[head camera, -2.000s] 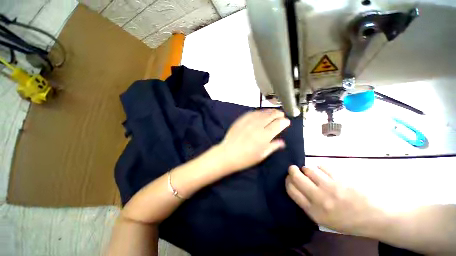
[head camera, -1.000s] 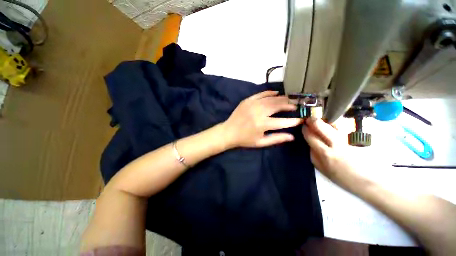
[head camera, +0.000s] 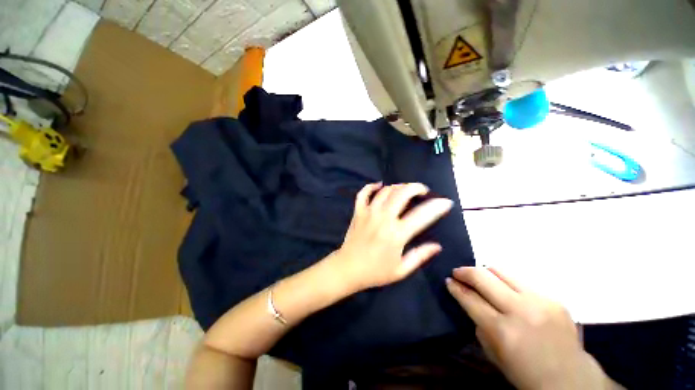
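A dark navy garment (head camera: 305,206) lies bunched on the white table, its right edge running up under the presser foot (head camera: 439,143) of the cream sewing machine head (head camera: 381,61). My left hand (head camera: 392,232) lies flat on the cloth below the foot, fingers spread, holding nothing. My right hand (head camera: 507,312) pinches the garment's right edge between thumb and fingers, nearer to me. The knurled tension knob (head camera: 488,156) sticks out right of the foot.
A blue disc (head camera: 526,107) sits beside the knob. A thin black stick (head camera: 590,116) and blue snips (head camera: 617,162) lie to the right. A cardboard sheet (head camera: 114,190) with an orange edge is at the left, with a yellow object (head camera: 40,146) and cables. A white brick-patterned wall (head camera: 183,30) stands behind.
The view has shifted. Both hands were close to the presser foot one second ago; now they are lower on the cloth, and my right hand has moved down along the edge.
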